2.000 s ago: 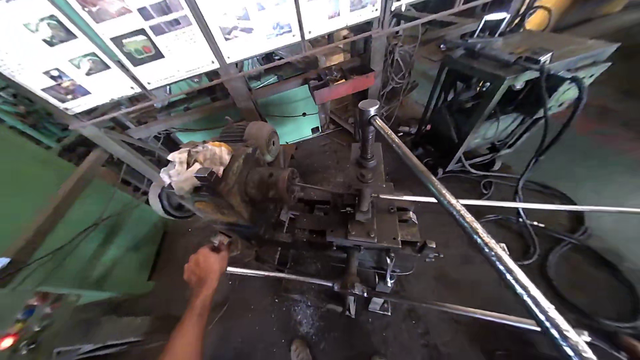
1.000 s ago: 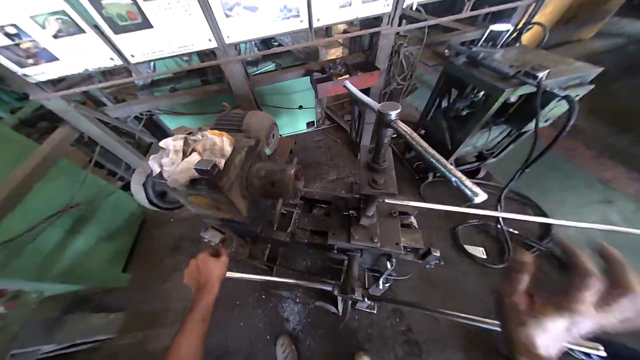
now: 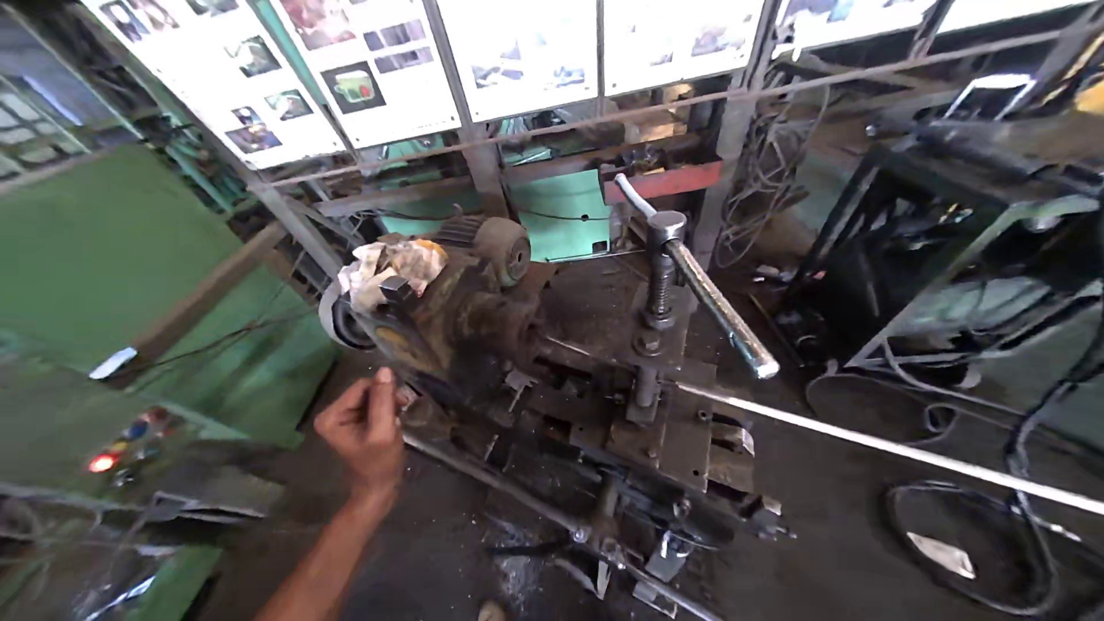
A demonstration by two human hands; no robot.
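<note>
My left hand point(image 3: 366, 431) is at the lower left, beside the front of a greasy motor-driven machine point(image 3: 440, 336); its fingers are curled near a small part at the machine's edge, and whether they hold it is unclear. Rags point(image 3: 397, 263) lie on top of the machine. Right of the spindle stands a threaded clamp screw point(image 3: 662, 285) with a long metal T-handle point(image 3: 720, 306) through its head. A bright metal rod point(image 3: 880, 440) runs from the clamp out to the right. Below, a long steel bar point(image 3: 500, 485) crosses the front. My right hand is out of view.
A dark metal cart point(image 3: 940, 250) stands at the right, with coiled cables point(image 3: 893, 517) on the floor near it. Green panels point(image 3: 172, 259) are at the left, by a lit red lamp point(image 3: 103, 463). A red metal tray point(image 3: 673, 181) and a frame with posters point(image 3: 535, 52) stand behind.
The T-handle has turned and sits differently in the screw head. My right hand, seen blurred at the lower right a second ago, has left the view. My left hand stays beside the machine.
</note>
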